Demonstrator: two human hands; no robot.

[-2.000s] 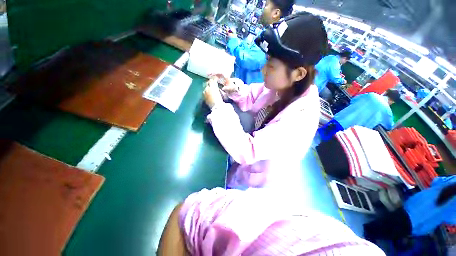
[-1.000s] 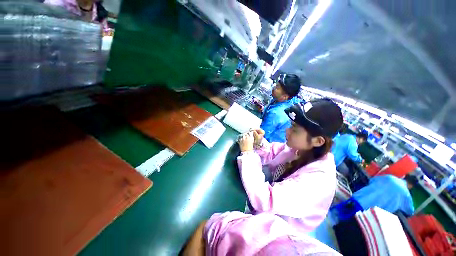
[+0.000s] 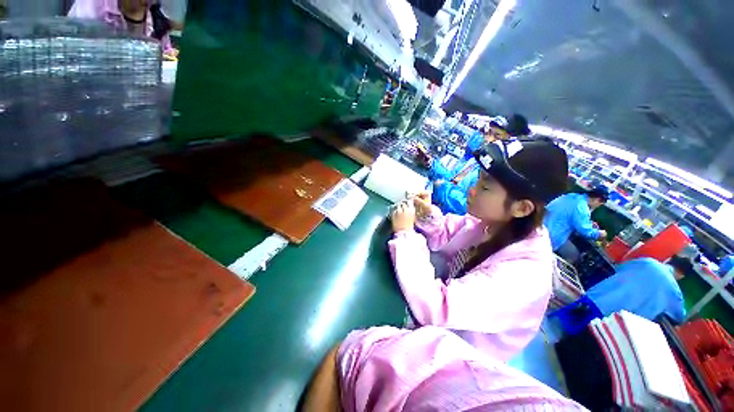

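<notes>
Neither of my hands is in view. Only a pink sleeve and a bare forearm of mine show at the bottom edge, and the hand is cut off by the picture's rim. A large brown board (image 3: 121, 314) lies nearest, at the lower left of the shiny green bench (image 3: 265, 322). A second brown board (image 3: 278, 189) lies farther back. A patterned sheet (image 3: 342, 203) rests on that board's right edge, with its white part over the bench.
A person in pink (image 3: 491, 273) sits at the right with both hands raised over the bench. A white box or card (image 3: 394, 178) stands by those hands. Plastic-wrapped stacked goods (image 3: 80, 96) are at the upper left. People in blue, red items and stacked sheets (image 3: 644, 358) are at the right.
My view has swung left and up, so the boards and the neighbour appear lower and farther right. The neighbour's head has tilted slightly. The boards and patterned sheet lie as before.
</notes>
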